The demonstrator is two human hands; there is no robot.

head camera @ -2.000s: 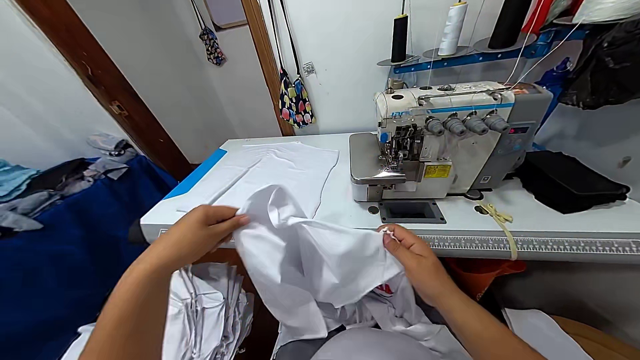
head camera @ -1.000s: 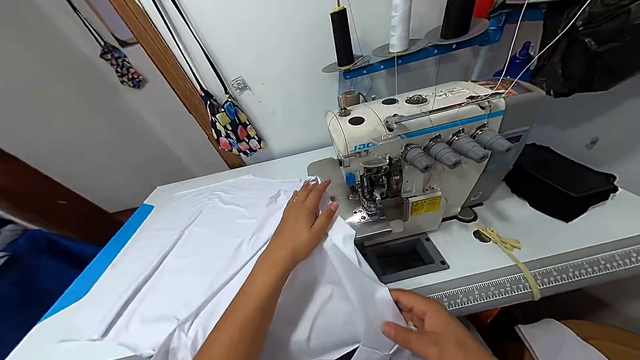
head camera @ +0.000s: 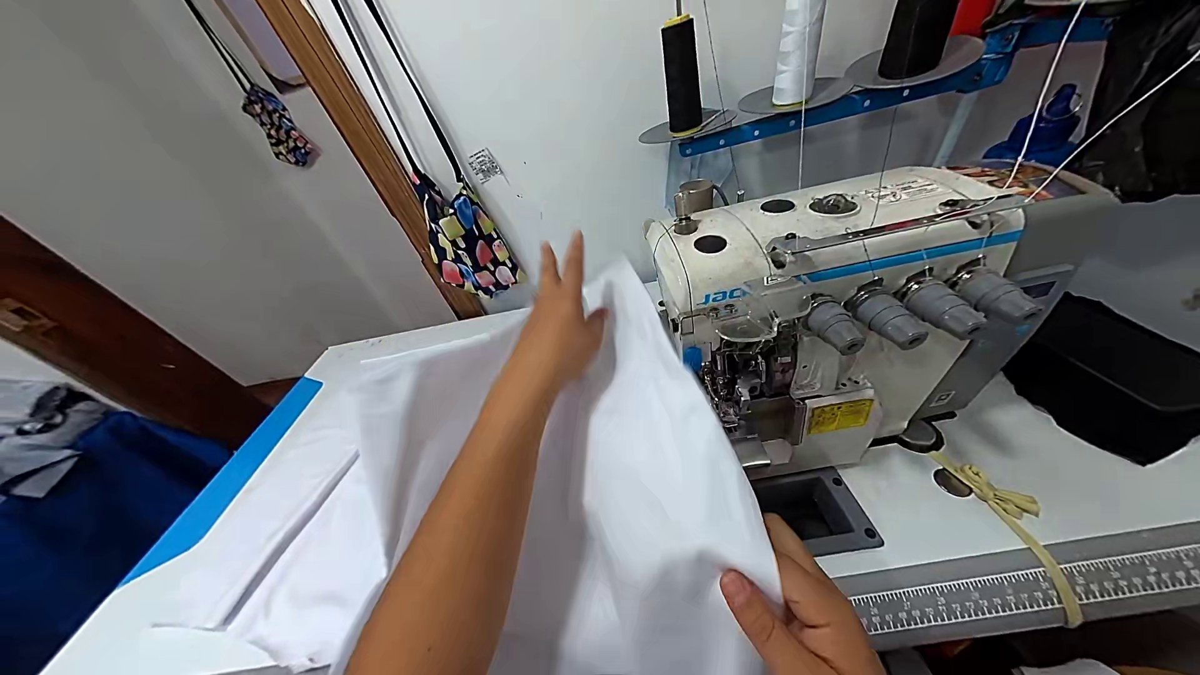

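Note:
White fabric [head camera: 656, 469] hangs raised in front of me, over more white fabric pieces [head camera: 300, 553] lying on the sewing table. My left hand [head camera: 565, 323] is at the raised cloth's upper part, two fingers pointing up and the thumb by a fold; whether it pinches the cloth cannot be told. My right hand [head camera: 797, 600] grips the cloth's right edge low down, thumb on the near side. Just right of the cloth stands a white overlock sewing machine [head camera: 844, 281], its needle area partly beside the cloth's edge.
Thread cones [head camera: 682, 75] stand on a blue rack behind the machine. A black fabric bin [head camera: 1106, 375] sits at the right. A tied yellow strip [head camera: 1008, 502] crosses the measuring tape [head camera: 1031, 581] on the table's front edge. Patterned pouches [head camera: 469, 239] hang at the wall.
The cloth, earlier bunched near my body and then spread low over the table, is now lifted upright. My left hand has moved up and away from me with its fingers raised.

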